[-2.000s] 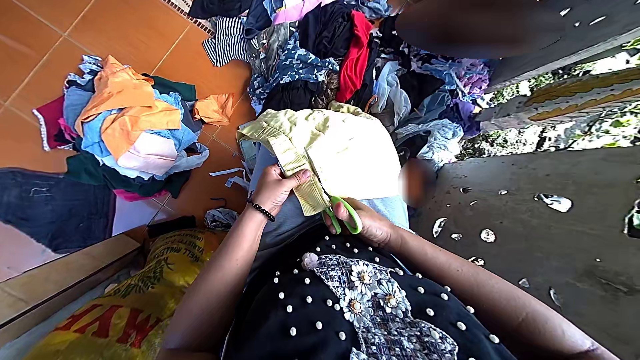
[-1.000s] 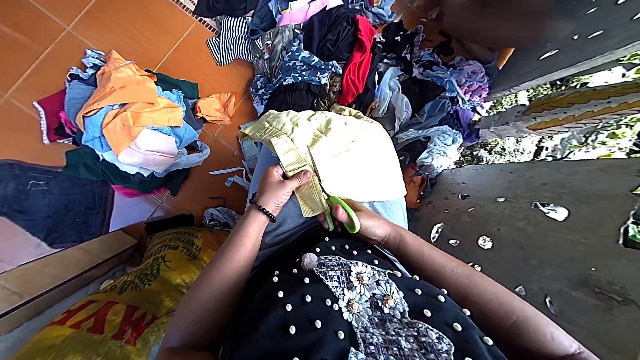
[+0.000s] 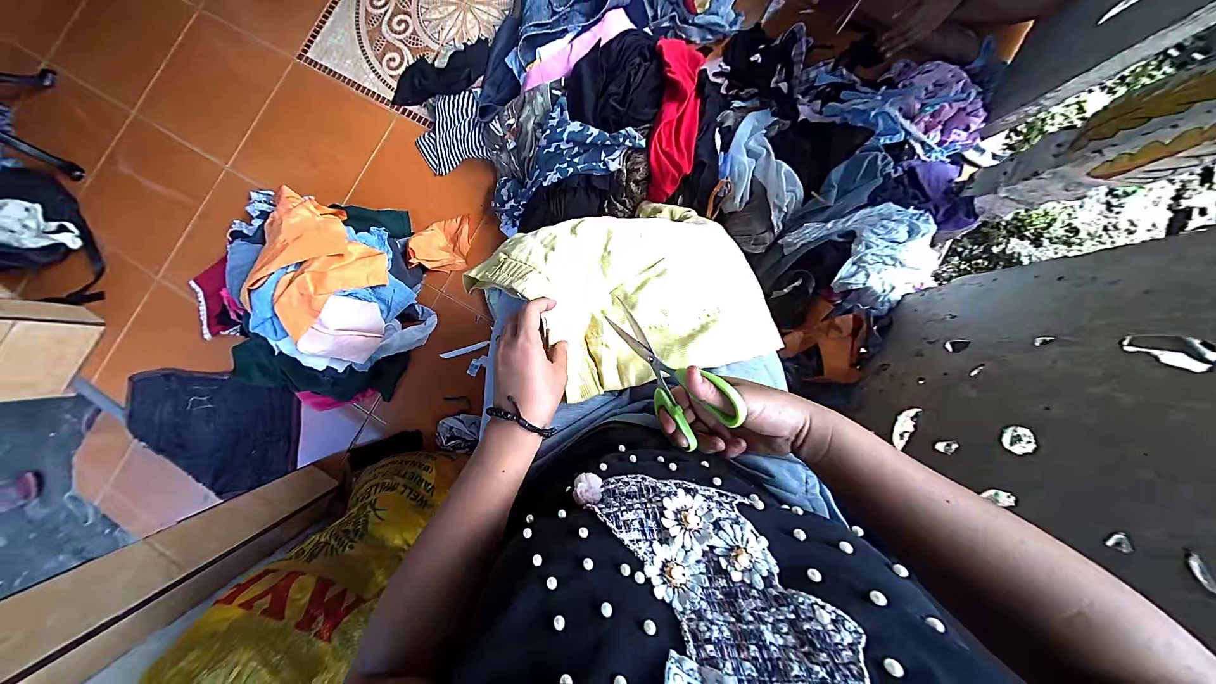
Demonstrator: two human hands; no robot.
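A pale yellow garment (image 3: 665,275) lies spread over my lap, on top of light blue cloth. My left hand (image 3: 532,370) rests on its left part, fingers bent; whether they pinch the fabric is hard to see. In my right hand (image 3: 727,413) are scissors with green handles (image 3: 675,418), thumb and fingers at the loops. Their blades are parted a little and point up and left over the yellow fabric.
Mixed clothes (image 3: 608,142) are heaped beyond my lap. A smaller pile with orange cloth (image 3: 318,266) sits on the tiles to the left. A yellow sack (image 3: 313,570) stands by my left arm, a grey surface (image 3: 1045,418) is at right, and another person's hand (image 3: 902,24) shows at the top.
The scissors have come away from the yellow garment's edge beside my left hand, and their blades now show. My hands are farther apart. The view has shifted left.
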